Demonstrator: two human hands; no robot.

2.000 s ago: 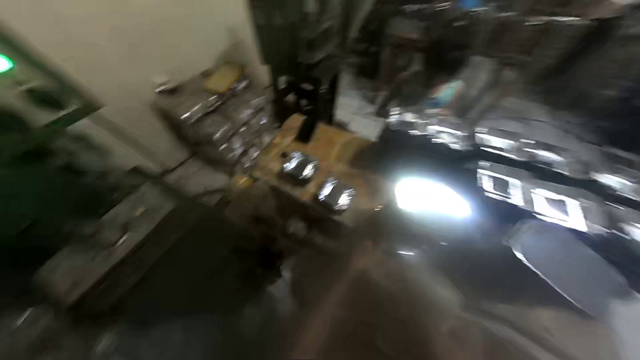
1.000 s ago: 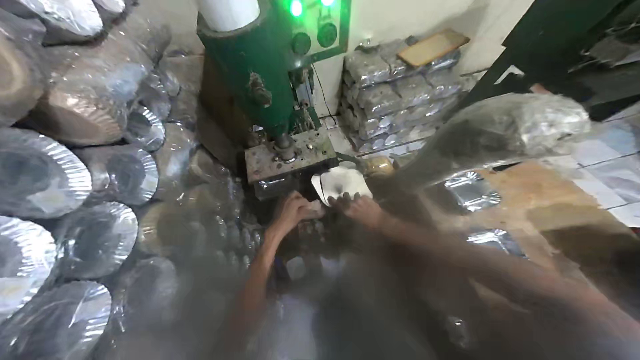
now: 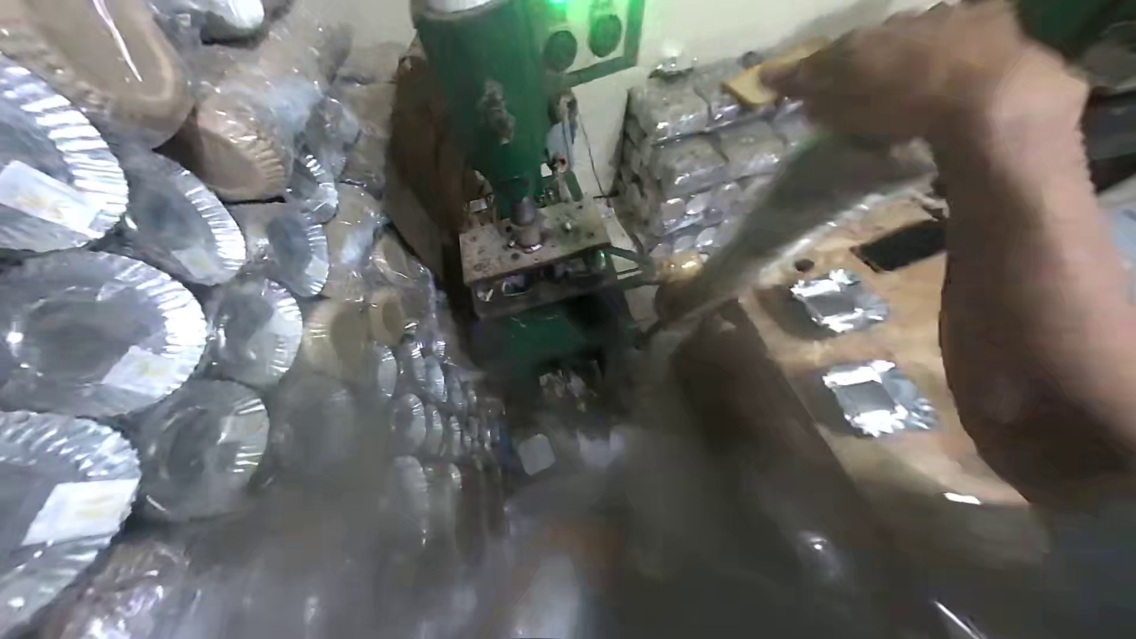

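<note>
At the upper right, my right hand (image 3: pixel 887 80) is raised and blurred, its fingers closed on the upper end of a long clear plastic sleeve (image 3: pixel 781 209). The sleeve slants down to the left, towards a blurred brown shape that may be my left hand; what it holds cannot be told. Left of the sleeve stands a green press machine (image 3: pixel 497 98) with a metal plate (image 3: pixel 532 244) at its lower part. Two silver foil-like square dishes (image 3: pixel 874 397) lie on a brown board to the right, beside my right forearm.
Wrapped stacks of round silver foil-like plates (image 3: pixel 98 333) fill the left side. Behind the sleeve, wrapped packs (image 3: pixel 683 164) are piled against the wall, with a yellowish block (image 3: pixel 750 86) on top. A dark rectangular piece (image 3: pixel 901 246) lies on the board (image 3: pixel 914 333).
My right hand has moved up and right, from a pale dish-like piece near the press to the sleeve's upper end. That piece is no longer seen by the press. The sleeve now looks narrower.
</note>
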